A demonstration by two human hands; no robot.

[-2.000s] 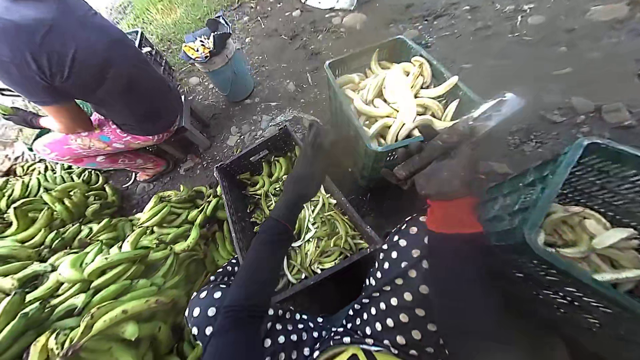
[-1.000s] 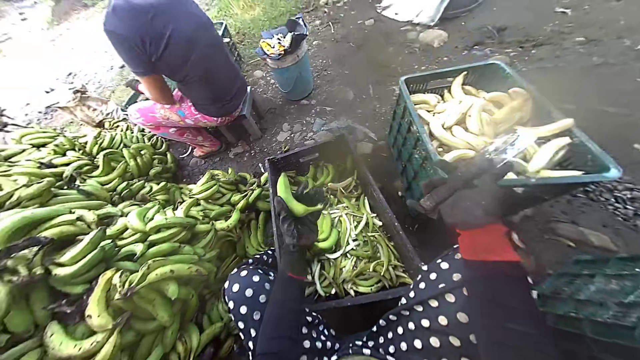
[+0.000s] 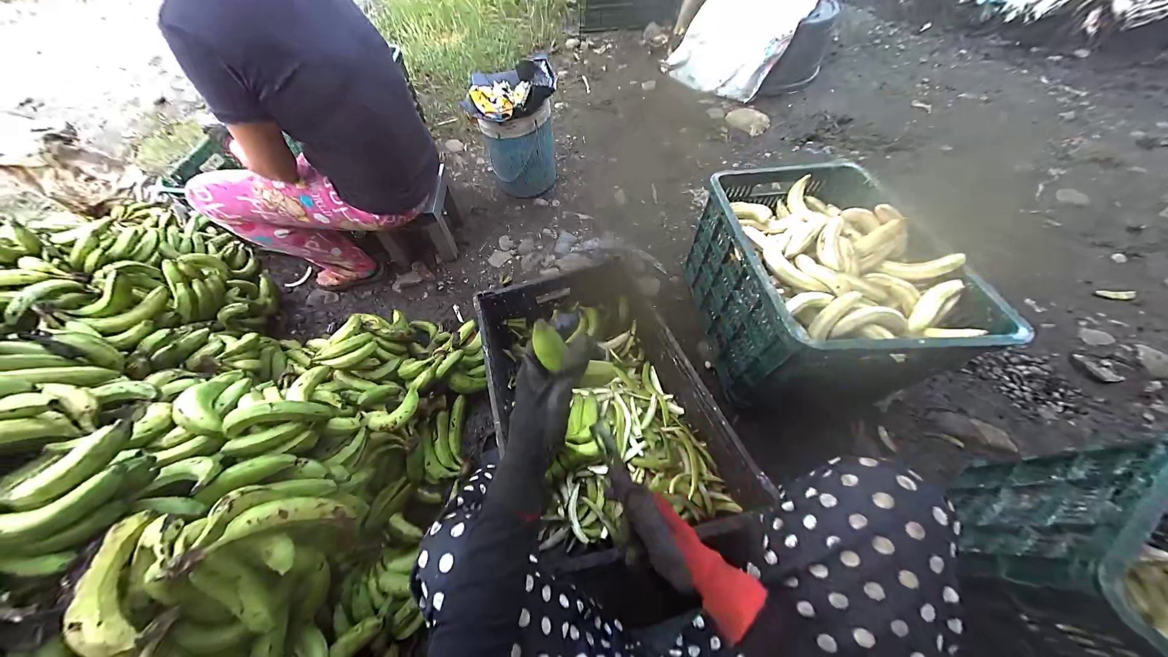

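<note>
In a dark glove, my left hand [image 3: 550, 379] grips a green plantain [image 3: 548, 346] over the black plastic crate [image 3: 704, 422]. My right hand [image 3: 639, 506], also gloved and with a red cuff at the wrist, is low over the near part of that crate. A blurred thin tool, likely a knife [image 3: 604, 443], points up from its fingers. Green peels [image 3: 671, 447] and some green plantains lie in the crate below both hands. To the right of it, a green plastic crate [image 3: 707, 246] holds peeled plantains [image 3: 835, 255].
A large heap of green plantains [image 3: 265, 429] covers the ground at left. Beyond it a person [image 3: 310, 109] sits on a low stool [image 3: 444, 224], near a blue bucket [image 3: 520, 155]. Another green crate [image 3: 1049, 520] stands at lower right; a white sack [image 3: 739, 46] lies at the back.
My right hand has moved from beside the crate of peeled plantains to over the peels. My left hand, reaching into the black crate two seconds ago, has taken hold of a green plantain.
</note>
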